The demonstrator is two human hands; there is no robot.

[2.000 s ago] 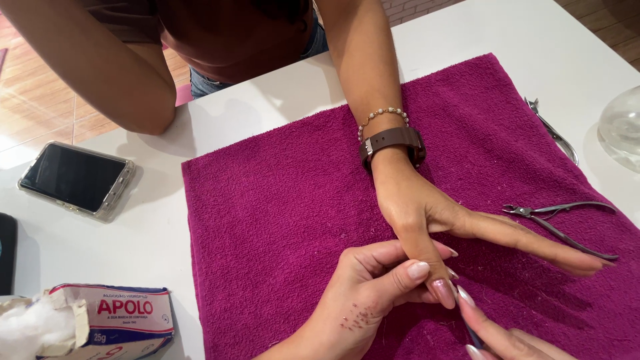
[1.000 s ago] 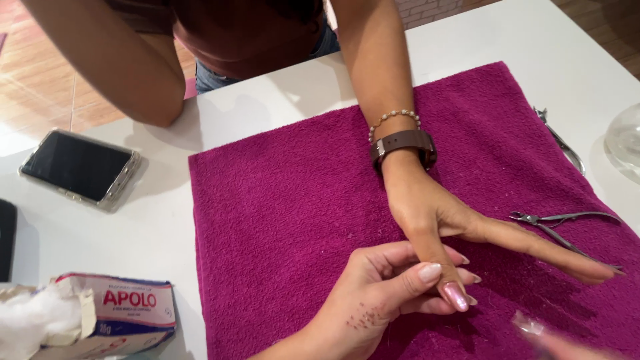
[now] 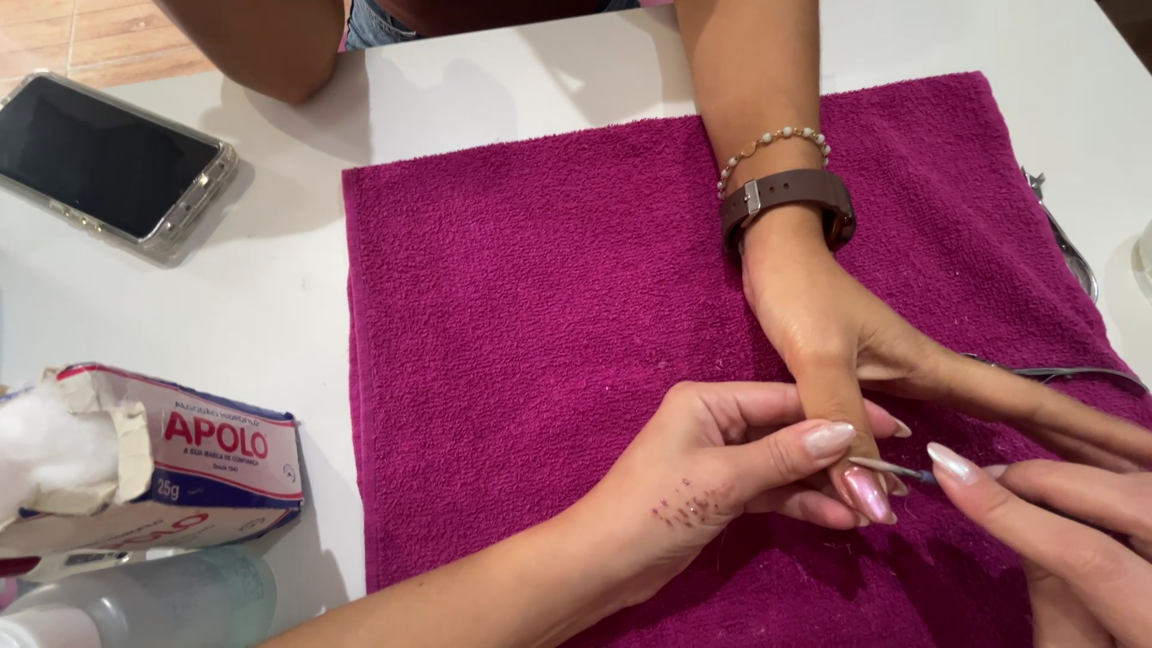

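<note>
My left hand (image 3: 729, 468) grips the thumb of another person's hand (image 3: 810, 306), which lies palm down over a magenta terry towel (image 3: 540, 297). That thumb has a shiny pink nail (image 3: 866, 492). From the right, my right hand (image 3: 1062, 513) pinches a slim rod-like manicure tool (image 3: 891, 467), whose pale tip meets the skin at the base of the nail. Most of the tool's handle is hidden by my fingers. A brown-strapped watch (image 3: 787, 200) and a beaded bracelet (image 3: 774, 139) circle the other person's wrist.
Metal cuticle nippers (image 3: 1071, 372) lie on the towel behind the other person's fingers, partly covered. Another metal tool (image 3: 1066, 243) rests by the towel's right edge. On the white table (image 3: 288, 324) are a phone (image 3: 108, 162), an open Apolo cotton box (image 3: 225, 450) and a clear bottle (image 3: 180, 594).
My right hand, blurred and away from the thumb one second ago, is back at it with the tool's tip on the nail base. My left hand keeps its hold. The view is closer and lower.
</note>
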